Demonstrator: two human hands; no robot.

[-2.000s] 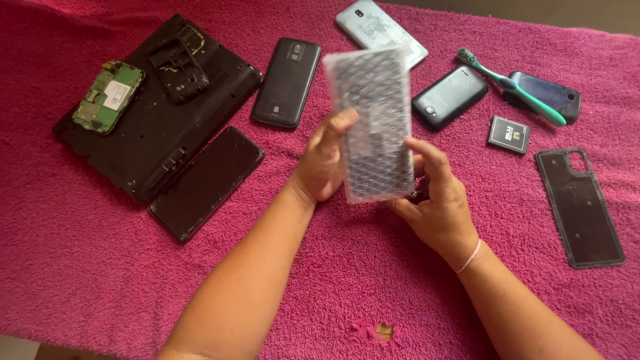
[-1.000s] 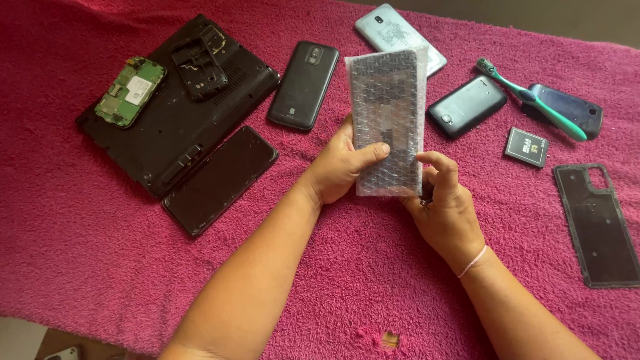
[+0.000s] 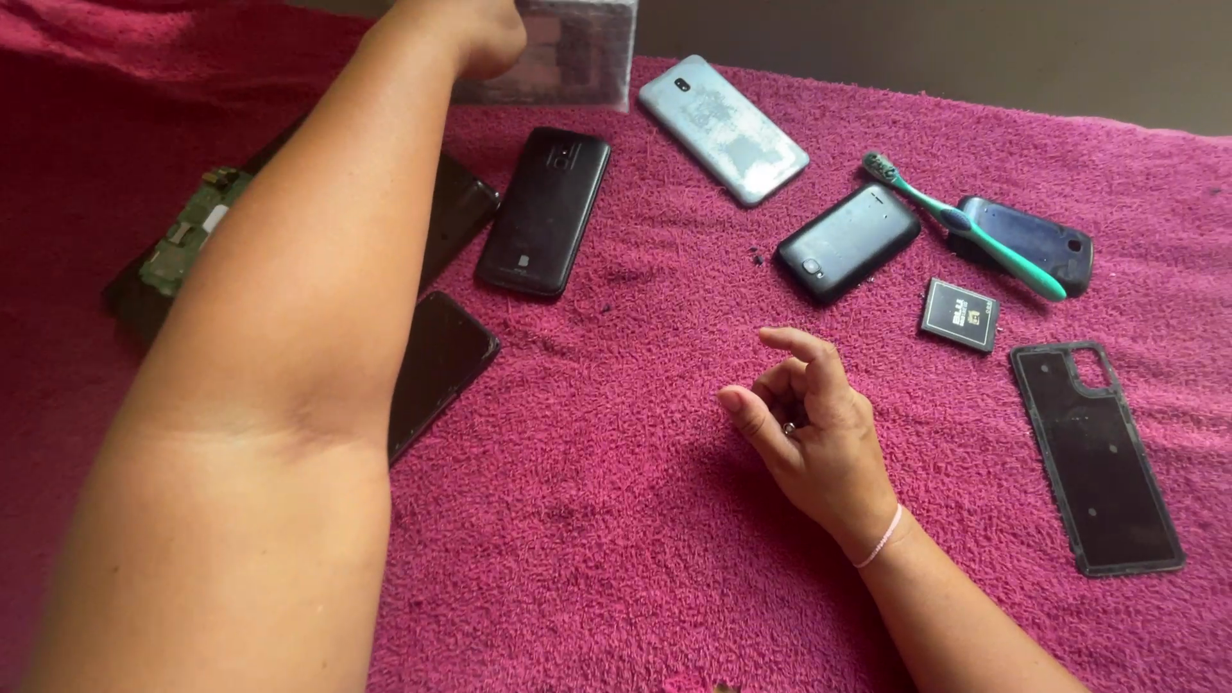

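My left hand (image 3: 481, 37) grips a flat bubble-wrapped package (image 3: 577, 53) at the top edge of the view; the fingers are largely out of sight. My right hand (image 3: 813, 414) is over the pink towel, fingers curled and apart, with nothing in it. A black phone (image 3: 544, 212) lies back up below the package. To its right rests a silver-blue phone (image 3: 724, 130). A small dark phone (image 3: 849, 243) and a phone battery (image 3: 960, 315) lie beyond my right hand.
A teal toothbrush (image 3: 1001, 252) leans across a dark blue phone cover (image 3: 1039, 241). A black back panel (image 3: 1097, 462) lies at right. My left forearm partly hides a green circuit board (image 3: 183, 245), a black laptop-like device (image 3: 457, 217) and a dark screen (image 3: 438, 371).
My left hand has carried the wrapped package up to the top edge of the view. My right hand has let go of it and stays lower down, over the towel.
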